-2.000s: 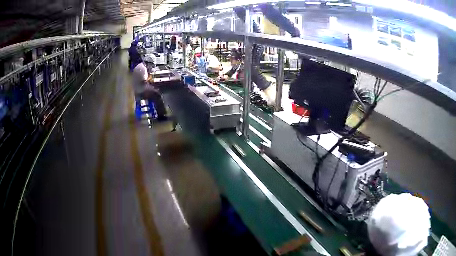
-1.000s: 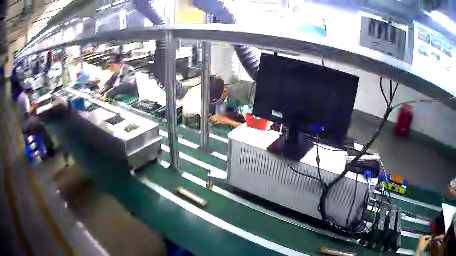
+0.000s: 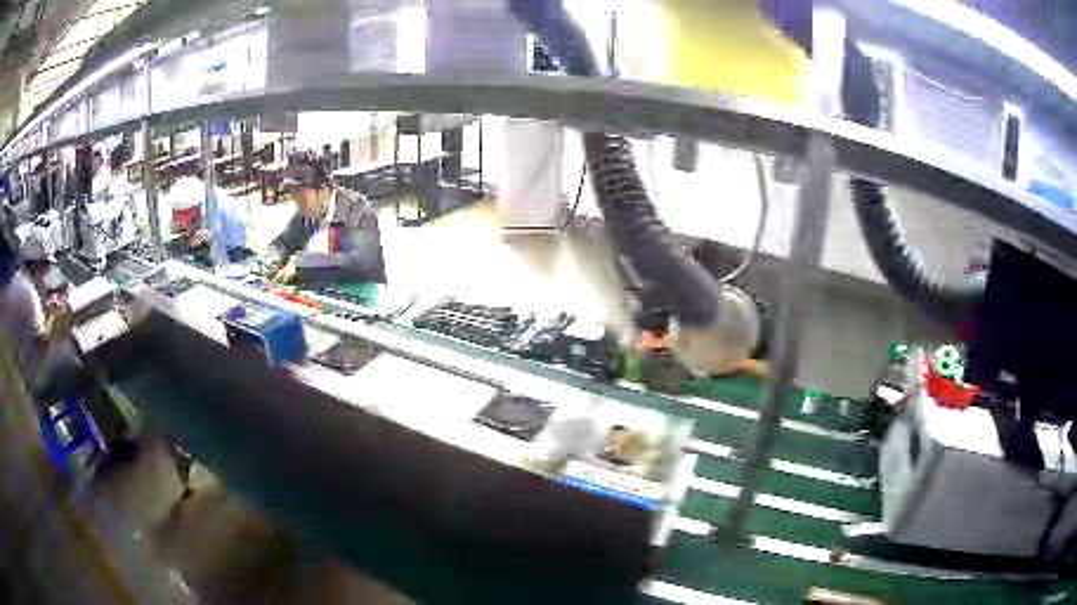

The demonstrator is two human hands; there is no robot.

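Neither of my hands is in view. Nearest in front of me is a long bench with a dark front panel (image 3: 390, 473) and a white top (image 3: 455, 408). A dark flat tray (image 3: 514, 414) lies on the white top, with a small brownish item (image 3: 626, 446) near its right end. A blue box (image 3: 267, 333) stands farther left. A light-coloured narrow bar (image 3: 841, 598) lies on the green bench (image 3: 779, 567) at the bottom edge, partly cut off. The picture is blurred.
A metal post (image 3: 785, 343) and overhead rail (image 3: 472, 97) cross the view. A grey-white machine (image 3: 968, 479) with a red bin (image 3: 948, 388) and black monitor (image 3: 1033, 343) stands right. A person in dark clothes (image 3: 343, 242) works across the line. Ribbed hoses (image 3: 644, 213) hang down. A blue stool (image 3: 73, 437) is left.
The view has swung right and then back along the line. The monitor and machine have shifted to the right edge, and the white-topped bench now fills the middle. No hand has appeared.
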